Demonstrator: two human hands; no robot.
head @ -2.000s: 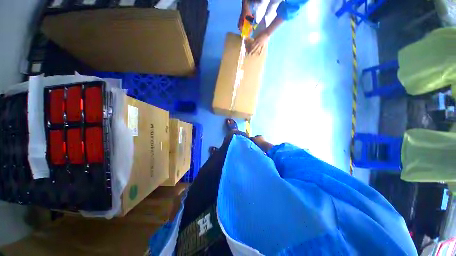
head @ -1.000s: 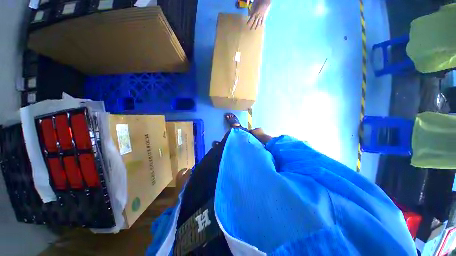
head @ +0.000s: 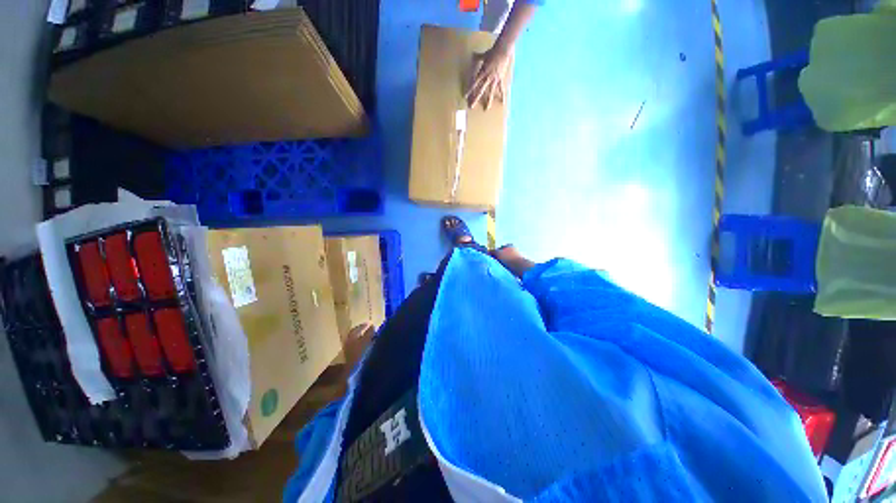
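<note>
A closed brown carton lies on the blue floor ahead, with a shiny strip along its top. Another person's hand rests on its far part. An open carton at left holds black grid-like contents with red blocks and a white liner around its edge. My left hand shows small beside the cartons at left, mostly hidden by my jacket; its fingers are unclear. My right hand seems to show at the end of my blue sleeve, mostly hidden; its grip cannot be told.
Flat cardboard sheets lean by black stacked trays at upper left. A blue pallet lies below them. Another brown carton stands behind the open one. Blue stools, green-covered seats and yellow-black floor tape are at right.
My left hand has come into view beside the cartons. The other person's orange tool has moved from the floor carton to the top edge of view. The view has shifted slightly.
</note>
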